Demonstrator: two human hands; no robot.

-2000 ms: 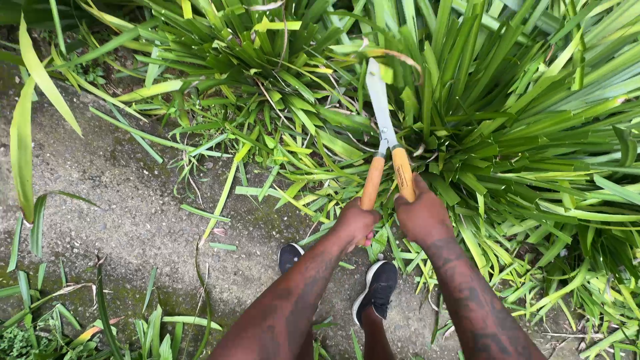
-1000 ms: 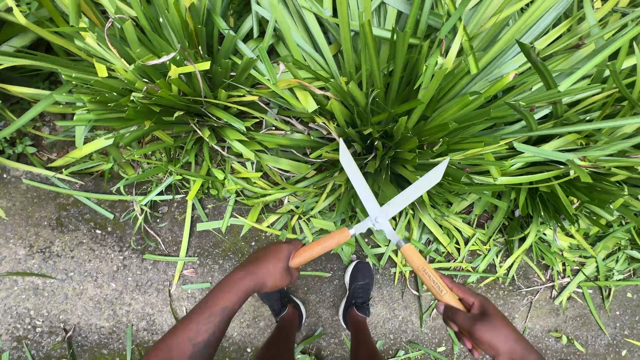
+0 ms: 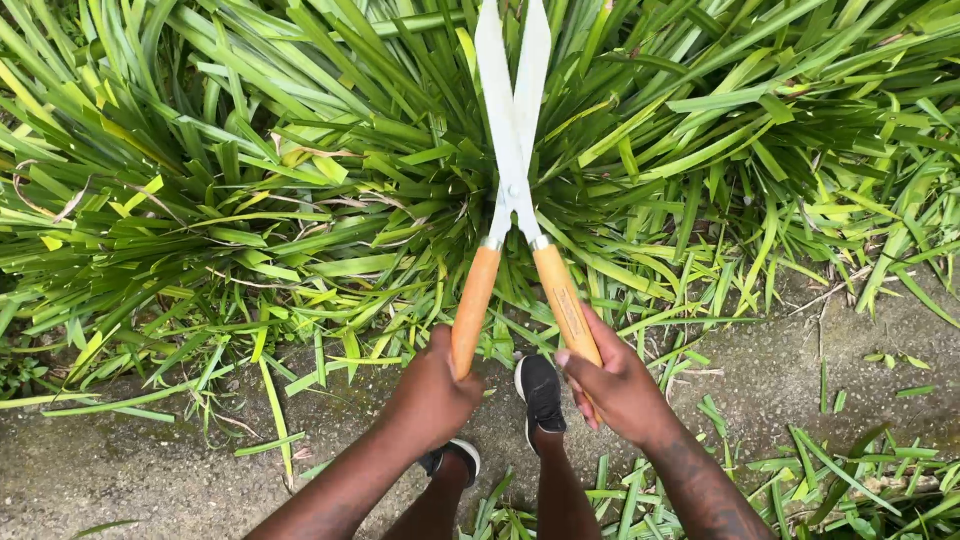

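Note:
Hedge shears with metal blades and two wooden handles point away from me over a clump of long strappy green leaves. Their blades are slightly parted and cross at the pivot; the tips reach the top edge of the view. My left hand is closed around the lower end of the left handle. Around the right handle, which bears writing, my right hand is wrapped with the thumb on top. Several leaves near the pivot have blunt, cut ends.
Below the plants runs a rough concrete path strewn with cut leaf pieces. My feet in black shoes stand on it, just below my hands. More leafy clumps spread to the right.
The shears' blades were nearly together, then wide apart, and are now only slightly parted. My hands have come closer together since a second ago. The view has shifted along the plants.

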